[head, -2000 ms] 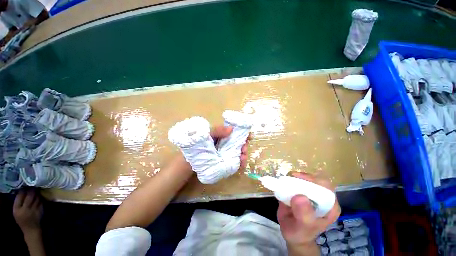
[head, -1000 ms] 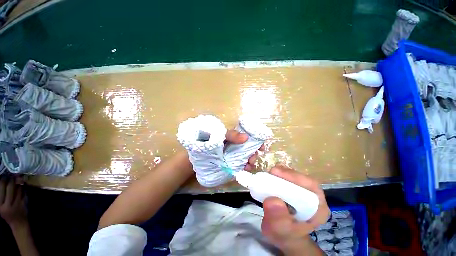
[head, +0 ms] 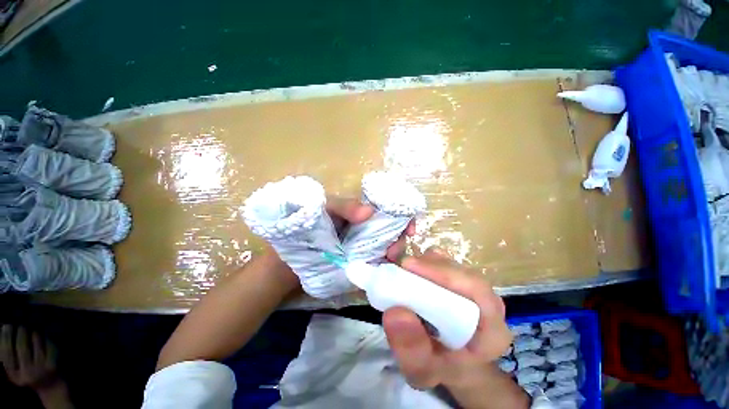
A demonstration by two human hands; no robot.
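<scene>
Two grey-white gathered fabric pieces (head: 297,248) are held in a V over the tan board, their thick scalloped rims up. The left rim shows a hollow opening. My left hand (head: 352,214) grips the pair from behind, with fingers showing between and beside the pieces. My right hand (head: 456,327) holds a white glue bottle (head: 424,302), tilted up to the left. Its teal-green nozzle tip is at the left piece's side near the fold of the V; whether it touches cannot be told.
Stacked grey pieces (head: 68,220) lie at left. Two spare bottles (head: 611,156) lie at right beside the large blue crate (head: 667,184). A lower blue crate (head: 591,351) is below the board edge. The green belt (head: 344,40) runs behind. Another person's hand (head: 28,359) is at lower left.
The bottle has moved left and its nozzle has come from beside the pieces to the left piece. The V has opened wider since a second ago. The piece on the belt has shifted right in view.
</scene>
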